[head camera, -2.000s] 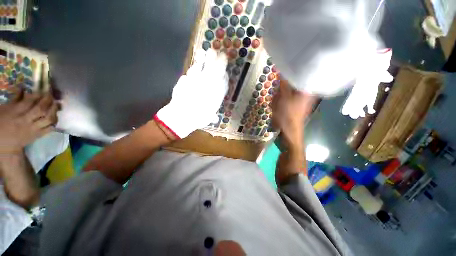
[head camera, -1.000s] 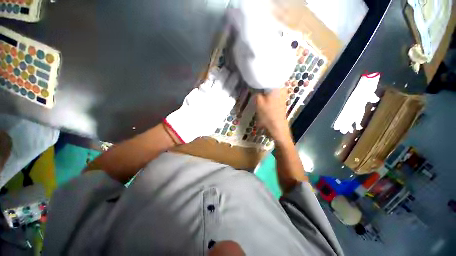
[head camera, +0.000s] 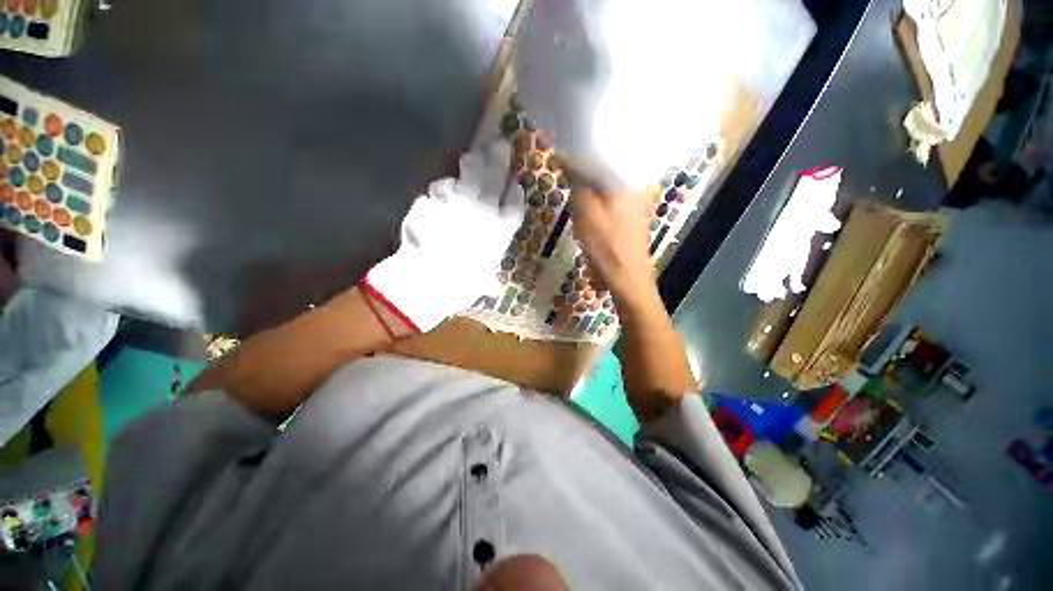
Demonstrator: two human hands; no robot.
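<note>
The cream moulded panel point(head camera: 534, 248) with rows of orange, blue-grey and dark dots lies on brown cardboard point(head camera: 508, 353) in front of me. My left hand point(head camera: 448, 248), in a white glove with a red cuff, rests on the panel's left edge, its fingers blurred. My bare right hand point(head camera: 614, 237) is closed around the lower end of the mallet, over the panel. The mallet's bulky white padded head point(head camera: 647, 87) is blurred and hides the panel's upper part. The mallet's handle is mostly hidden by my hand.
Waiting panels point(head camera: 52, 173) lie on the dark table at the far left. A spare white glove point(head camera: 794, 234) and a brown cardboard tray point(head camera: 860, 289) are at the right. A dark table edge point(head camera: 768, 150) runs beside the panel. A person's pale sleeve point(head camera: 52, 358) shows at the left.
The mallet head has moved from the upper right to over the panel, with my right hand shifting left. The other person's bare hand has left the panel at the left.
</note>
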